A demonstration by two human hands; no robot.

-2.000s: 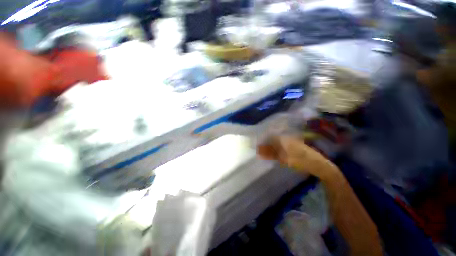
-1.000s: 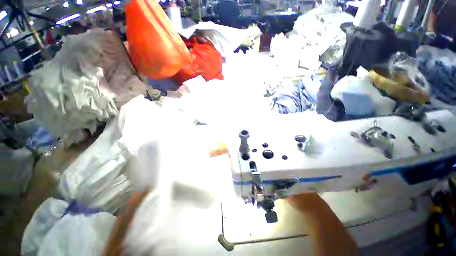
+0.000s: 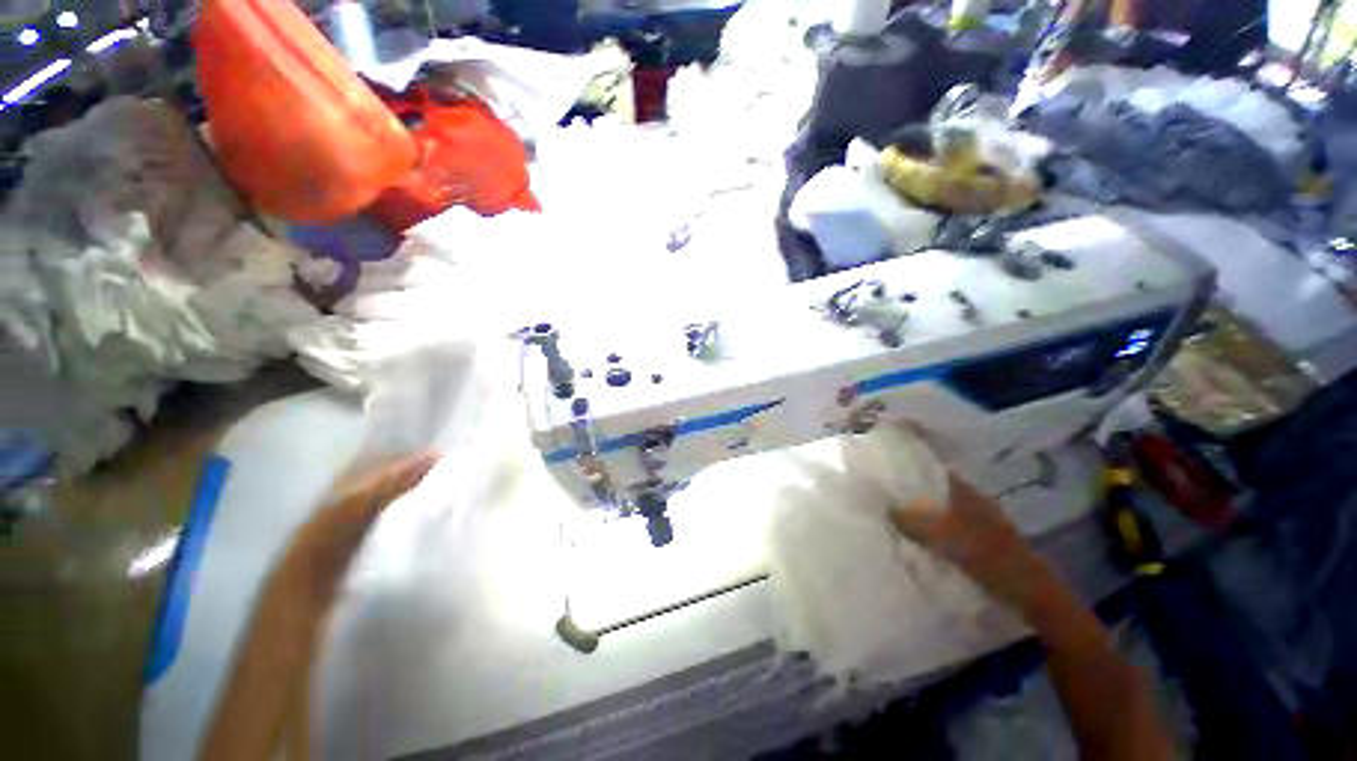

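Note:
My left hand [image 3: 365,498] is at the left of the sewing table, against white fabric [image 3: 417,565] left of the needle; glare and blur hide whether its fingers grip it. My right hand [image 3: 953,520] holds a bunch of white pieces [image 3: 863,565] right of the needle, hanging over the table's front edge with frayed ends. The white sewing machine [image 3: 714,402] with a blue stripe stands between and behind my hands. Its needle and presser foot area [image 3: 633,506] is lit brightly, with no hand under it.
Orange bag [image 3: 298,119] and red bag [image 3: 469,156] lie behind left, beside a large heap of whitish pieces [image 3: 149,268]. A yellow-black handle [image 3: 1131,520] lies right of the machine. Grey-blue fabric [image 3: 1176,149] is piled at the back right. A blue strip [image 3: 191,572] marks the table's left edge.
The view has shifted right. My right hand has moved from beside the needle to the right and now holds white pieces. The tied bundle at lower left is out of view.

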